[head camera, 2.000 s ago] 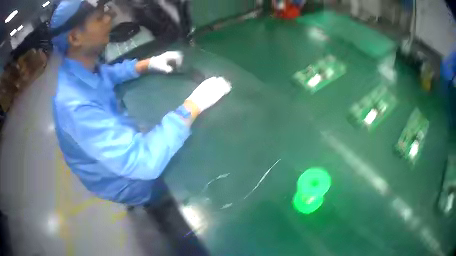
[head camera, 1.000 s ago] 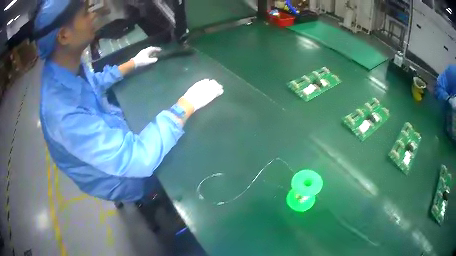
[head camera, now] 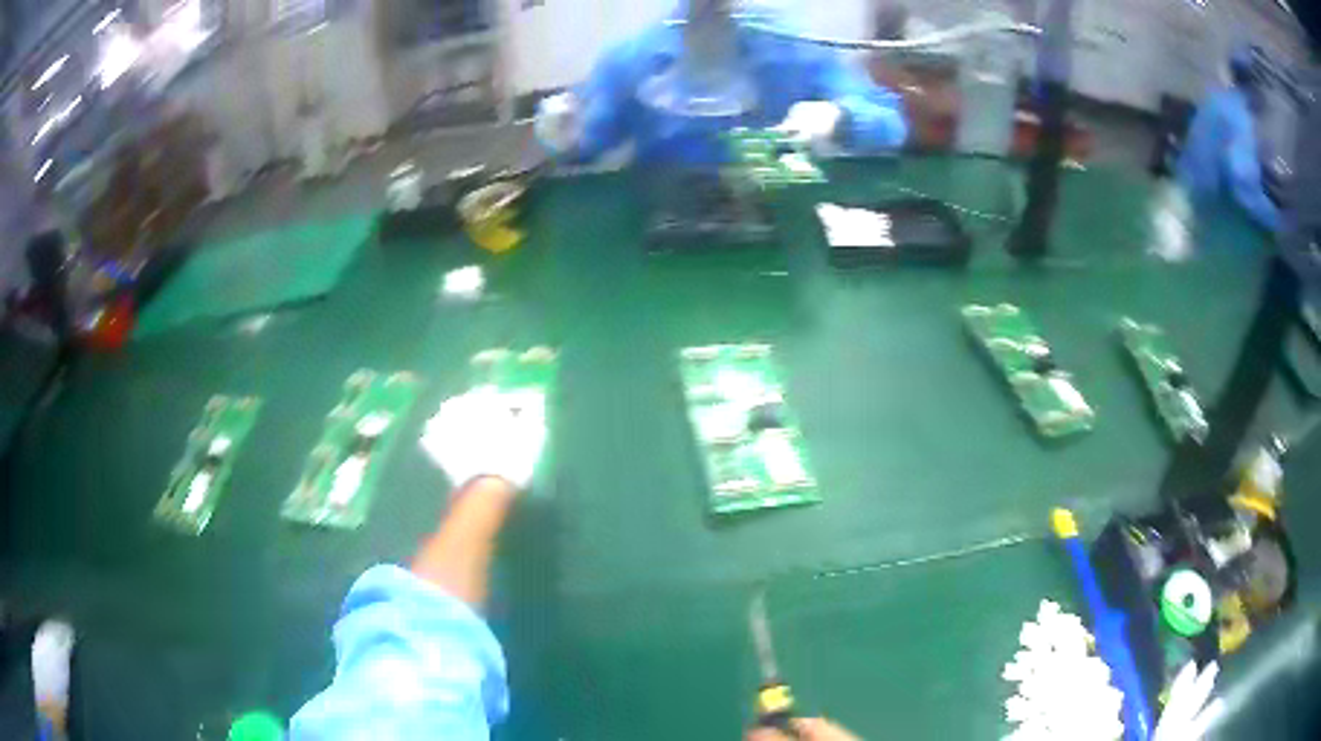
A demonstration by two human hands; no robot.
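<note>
My left hand [head camera: 485, 439], in a white glove with a blue sleeve, lies over a green circuit board [head camera: 519, 374] left of centre; the glove hides part of the board. Blur hides whether the fingers grip it. My right hand [head camera: 811, 730], bare and cut off by the bottom edge, holds a soldering iron [head camera: 774, 692] with a yellow and black handle, its thin tip pointing up. Another circuit board [head camera: 748, 427] lies in front of me, at the centre.
More boards lie left [head camera: 349, 449] and right [head camera: 1027, 371]. White connectors [head camera: 1062, 678], a blue rod [head camera: 1104, 623] and a dark tool cluster [head camera: 1145, 553] are at lower right. A green spool [head camera: 257, 727] is cut off at bottom left. Across the bench, a person [head camera: 724, 87] holds a board.
The view has swung right, from the neighbouring worker to the row of boards. Both my hands and the soldering iron have come into view. The green spool is now at the bottom left edge.
</note>
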